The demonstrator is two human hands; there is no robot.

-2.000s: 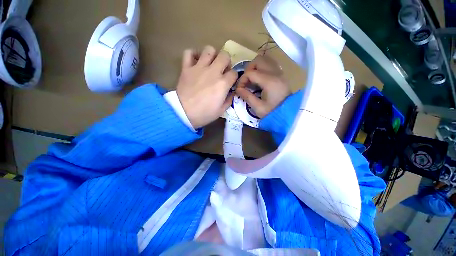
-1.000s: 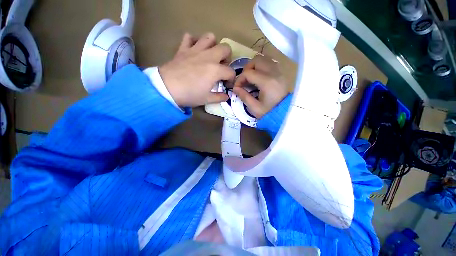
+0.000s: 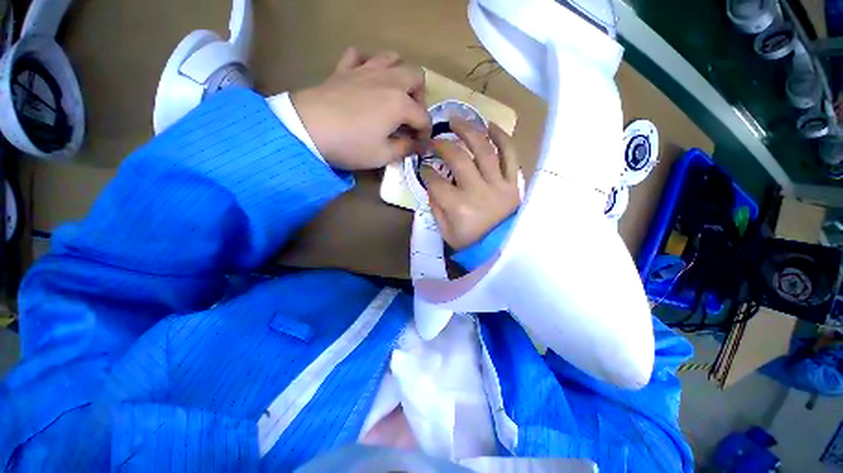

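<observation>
An open white ear cup (image 3: 470, 114) lies on a cream-yellow fixture block (image 3: 500, 115) between my hands. A round white speaker plate (image 3: 413, 181) with a dark centre shows at the cup's near left, partly under my fingers. My right hand (image 3: 471, 180) is spread over it, thumb and fingers on opposite sides of the dark centre. My left hand (image 3: 365, 109) is at the cup's left side with bent fingers; its fingertips are partly hidden, so what they hold cannot be told. The large white headphone (image 3: 584, 231) arches close to the camera over my right forearm.
Other white headphones stand at the upper left (image 3: 199, 74) and far left (image 3: 65, 83). Two loose round plates (image 3: 640, 148) lie right of the large headphone. A blue tray (image 3: 673, 199) holds dark items. A dark green conveyor (image 3: 702, 69) with round parts runs along the upper right.
My right hand has opened from a pinch and spread over the speaker plate, which has turned and shifted. My left hand stays beside the cup. A second loose plate now shows at the right.
</observation>
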